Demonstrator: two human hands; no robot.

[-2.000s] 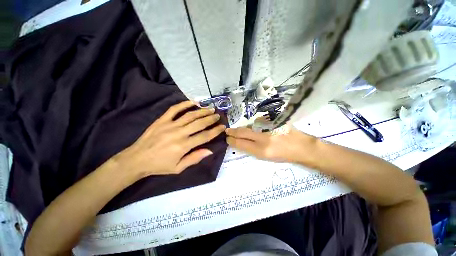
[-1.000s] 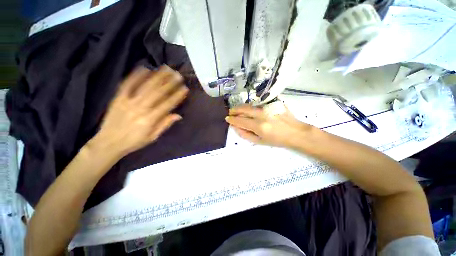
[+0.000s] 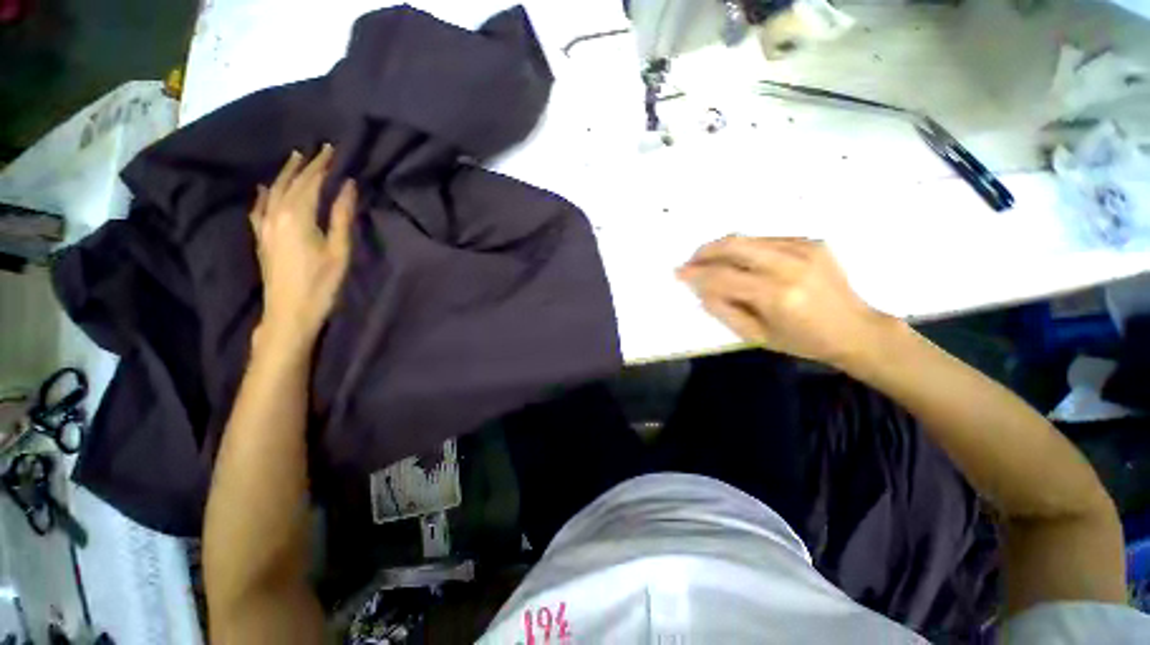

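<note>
A large dark purple-brown garment piece (image 3: 492,315) lies folded and rumpled over the left part of the white table, its lower part hanging past the front edge. My left hand (image 3: 303,239) lies on top of the cloth, palm down with fingers spread. My right hand (image 3: 776,296) is over the white table near its front edge, right of the cloth and apart from it. Its fingers are bent close together, and I cannot tell whether they pinch anything. Thread snips (image 3: 965,164) with a dark handle lie on the table at the right.
A thin metal strip (image 3: 832,93) reaches the snips. The needle plate area (image 3: 656,95) is at the top middle. A clear plastic bag (image 3: 1110,202) lies at right. Black-handled scissors (image 3: 57,406) lie at far left. More dark cloth (image 3: 883,479) is at lower right.
The view has shifted, and the machine head is out of the picture. The cloth has moved left, away from the needle area, and is more bunched. My right hand has come off the cloth.
</note>
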